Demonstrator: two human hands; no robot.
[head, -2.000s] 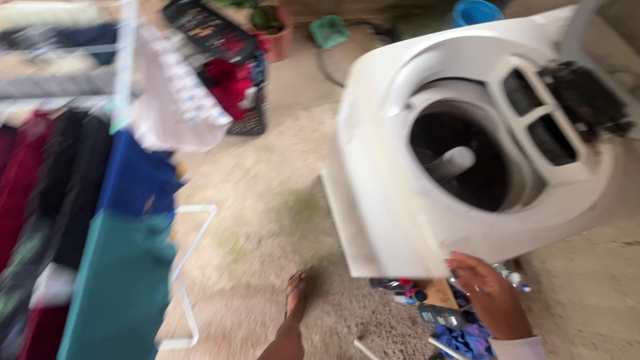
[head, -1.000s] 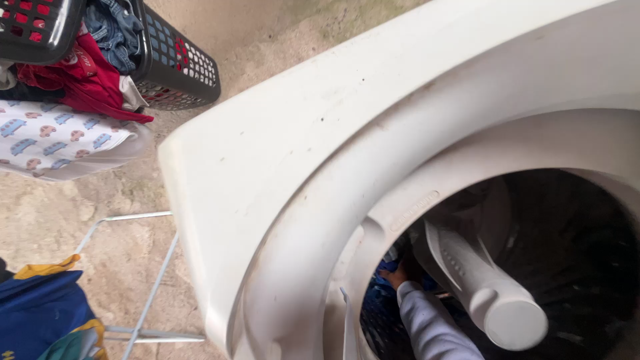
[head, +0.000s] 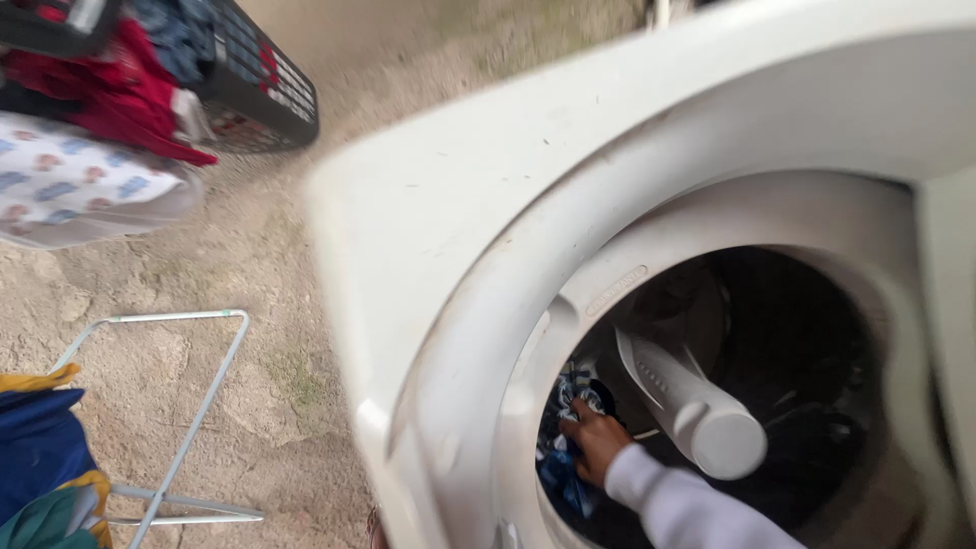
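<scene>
My right hand [head: 596, 444], in a pale long sleeve, reaches down into the dark tub of a white top-loading washing machine [head: 396, 221]. Its fingers are curled into dark blue and white patterned cloth [head: 583, 389] at the left side of the tub; the fingertips are partly hidden in the folds. More blue cloth [head: 560, 473] lies just below the fingers. To the right of the hand rises the white agitator [head: 724, 442], apart from it. My left hand is out of view.
A dark plastic laundry basket [head: 263, 114] with red and blue clothes stands at the upper left, beside a white printed cloth [head: 76, 171]. White metal rack legs [head: 202, 415] stand on the rough concrete floor, near hanging blue, yellow and green cloth [head: 38, 442].
The view has moved much closer to the machine. My right hand, near the machine's outer edge two seconds ago, is now down inside the tub at the cloth.
</scene>
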